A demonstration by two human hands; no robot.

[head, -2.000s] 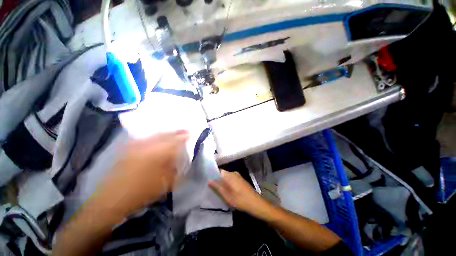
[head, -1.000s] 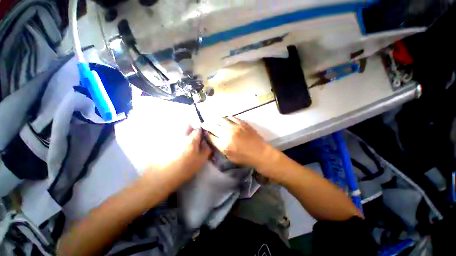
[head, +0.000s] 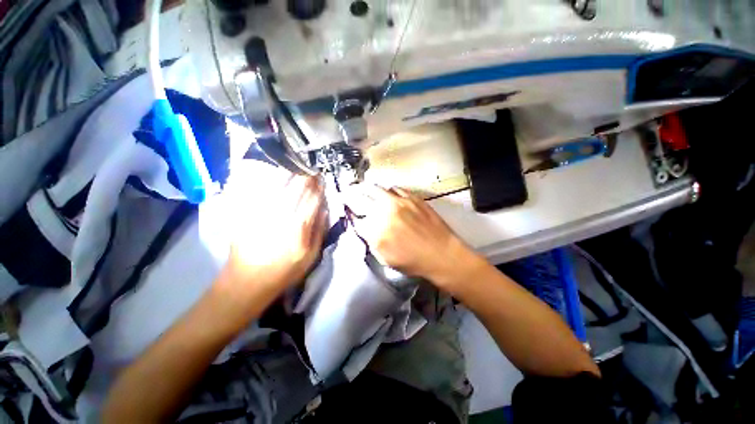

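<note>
A pale grey-white garment piece (head: 343,306) with a dark strip runs from the presser foot (head: 338,159) down over the table edge. My left hand (head: 277,219) lies on the fabric just left of and below the presser foot, washed out by the lamp glare. My right hand (head: 401,228) grips the fabric just right of the dark strip, its fingertips close below the foot. The fingertips of both hands are near each other, with the dark strip between them. The glare hides the fabric under my left hand.
A black phone (head: 493,161) and a blue-handled tool (head: 578,151) lie on the machine bed. A blue plastic piece (head: 187,157) on a white cord hangs left of the needle. Grey-black garment pieces (head: 103,215) cover the left side. A blue crate (head: 553,281) is below the table.
Both hands have moved up closer to the presser foot with the fabric. My left hand has turned from the strip and now lies flatter. The view has shifted slightly.
</note>
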